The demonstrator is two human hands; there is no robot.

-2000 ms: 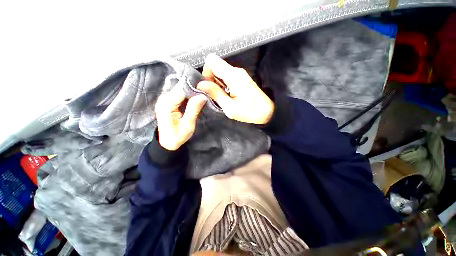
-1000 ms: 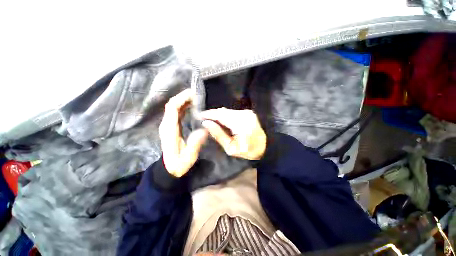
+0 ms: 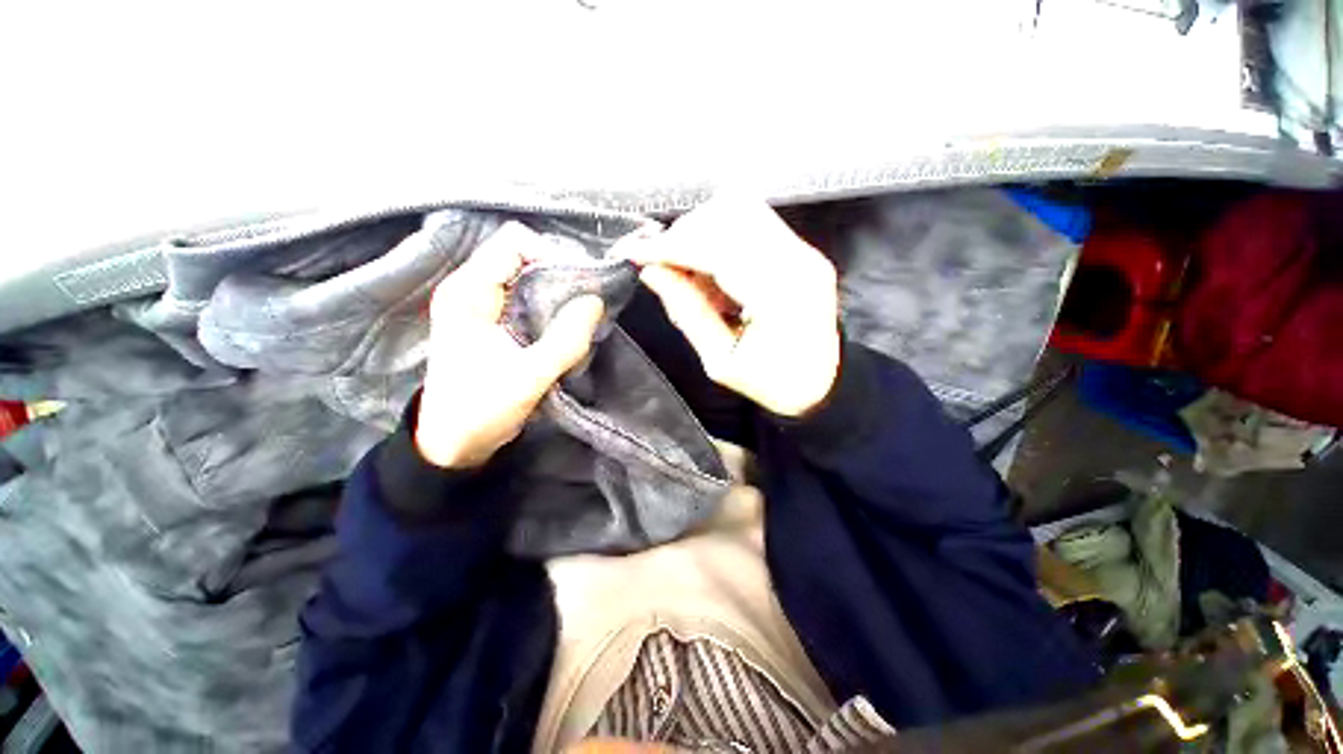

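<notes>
A mottled grey garment (image 3: 317,302) lies bunched over the table edge and down onto my lap. My left hand (image 3: 504,346) is closed on its folded edge, thumb on top. My right hand (image 3: 751,302) pinches a small pale bit at the same edge, just right of my left fingers. A stitched seam (image 3: 626,439) runs down the darker grey cloth hanging below my hands. The undersides of my fingertips are hidden, and I cannot tell what the pale bit is.
The white table (image 3: 884,89) has a ruler-marked front edge. More mottled grey cloth (image 3: 950,287) hangs at the right, with thin black cords (image 3: 1016,413). A red stool (image 3: 1115,295) and a dark red sleeve or cloth (image 3: 1259,295) are beyond. Grey garments (image 3: 133,545) pile at the left.
The worked edge has been turned, and its seamed cloth now hangs open below my hands. My right hand has moved up and right, and my left hand up and slightly left. The view has shifted.
</notes>
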